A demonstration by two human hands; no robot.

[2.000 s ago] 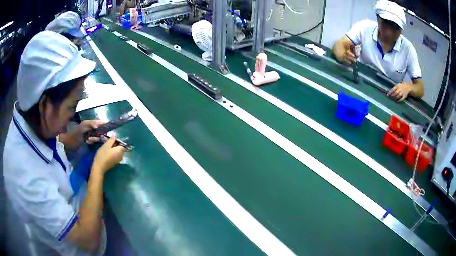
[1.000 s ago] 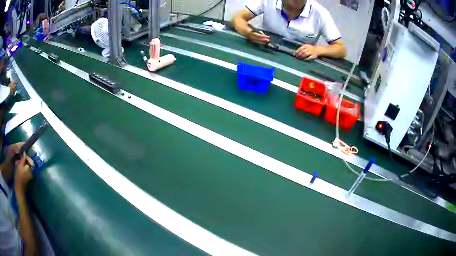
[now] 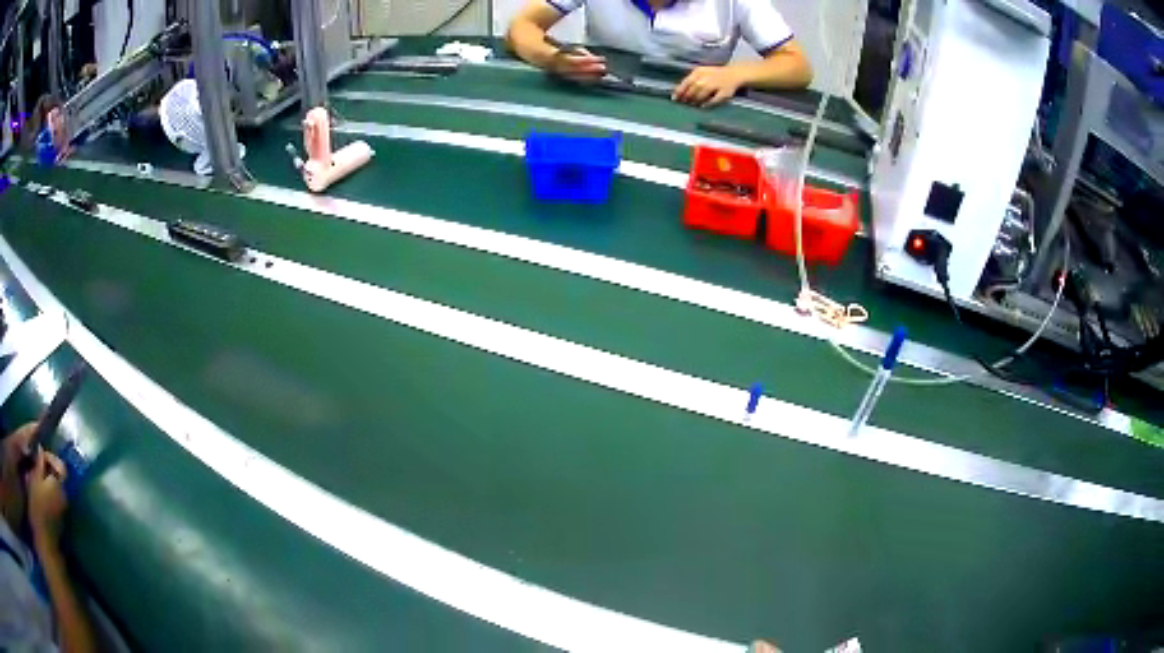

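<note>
A small skin-coloured sliver, seemingly a fingertip of my left hand (image 3: 766, 647), shows at the bottom edge; the rest is cut off. My right hand is not in view. A small white piece (image 3: 846, 647) shows just right of the fingertip, too cut off to identify. A clear pen-like item with a blue end (image 3: 876, 385) lies across the pale strip beyond the near belt. A short blue piece (image 3: 753, 398) is left of it. A dark bar-shaped housing (image 3: 206, 239) with round fittings lies on the same strip at the far left, with small dark bits beside it.
A blue bin (image 3: 572, 167) and red bins (image 3: 724, 191) stand across the line. A pink object (image 3: 332, 158) lies left of them. A seated person (image 3: 696, 45) handles a bar opposite. Another person's hands (image 3: 42, 475) hold a bar at left. A white machine (image 3: 964, 153) and cables stand at right.
The view has swung to the right and down, so the scene shifts left and the left neighbour is mostly out of frame. The fingertip sliver and white piece have appeared at the bottom edge.
</note>
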